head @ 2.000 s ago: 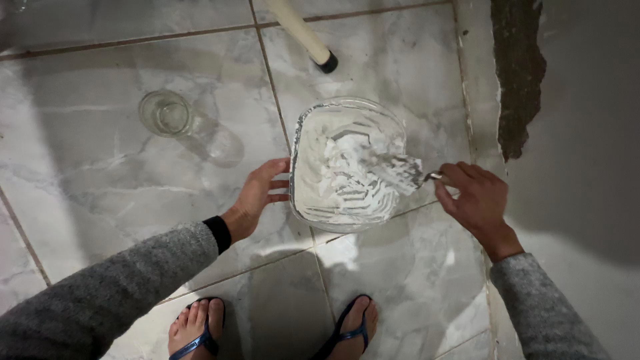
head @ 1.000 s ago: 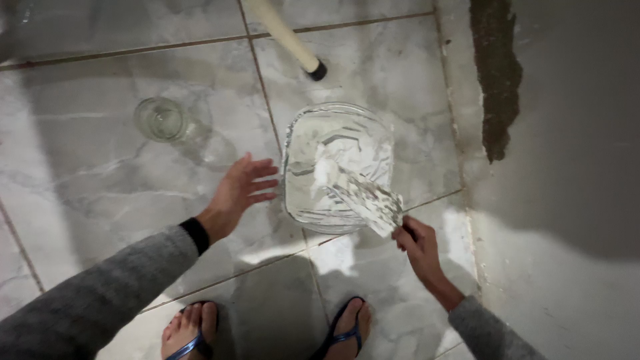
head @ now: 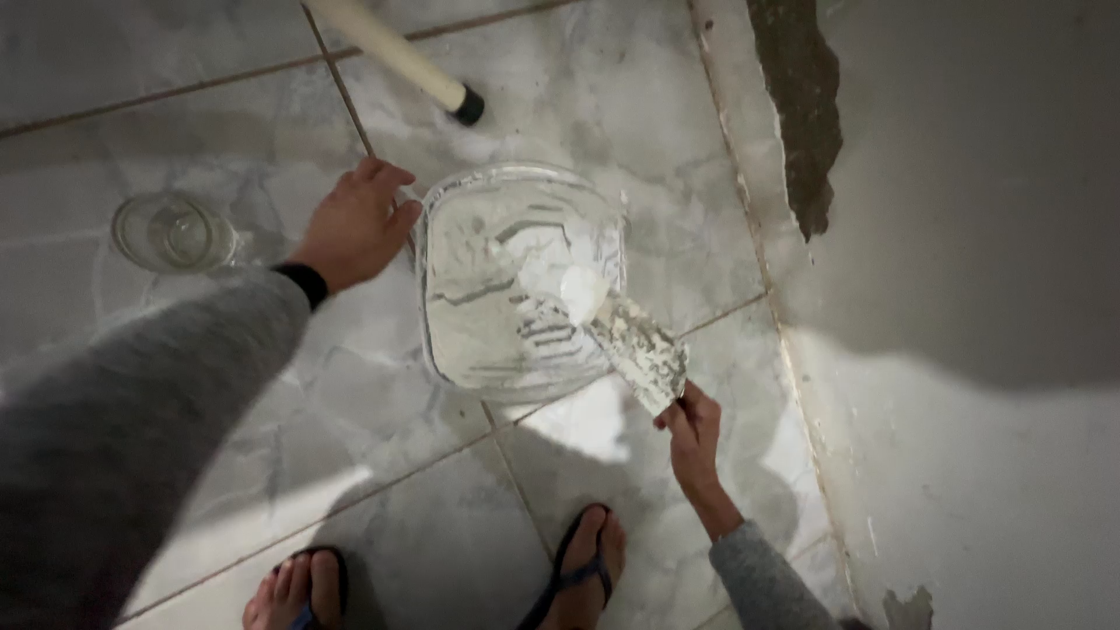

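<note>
A clear, rounded-square container [head: 464,341] smeared inside with white paste stands on the tiled floor. My right hand [head: 696,429], at its lower right, grips a putty knife [head: 643,350] whose wide blade is coated with paste and reaches over the rim. A whiter lump of paste [head: 582,293] lies at the blade's tip. The knife's handle is mostly hidden in my fingers. My left hand [head: 359,223] holds nothing; its fingers are apart, just off the container's upper left side.
A clear glass [head: 175,232] stands on the floor at the left. A pale pole with a black end cap [head: 470,107] comes in from the top. The wall [head: 962,262] at the right has a patch of missing coating [head: 798,114]. My feet in flip-flops [head: 582,569] are at the bottom.
My left hand has let go of the container's left edge and moved up beside its upper left side. My right hand, with the putty knife, has moved down relative to the container.
</note>
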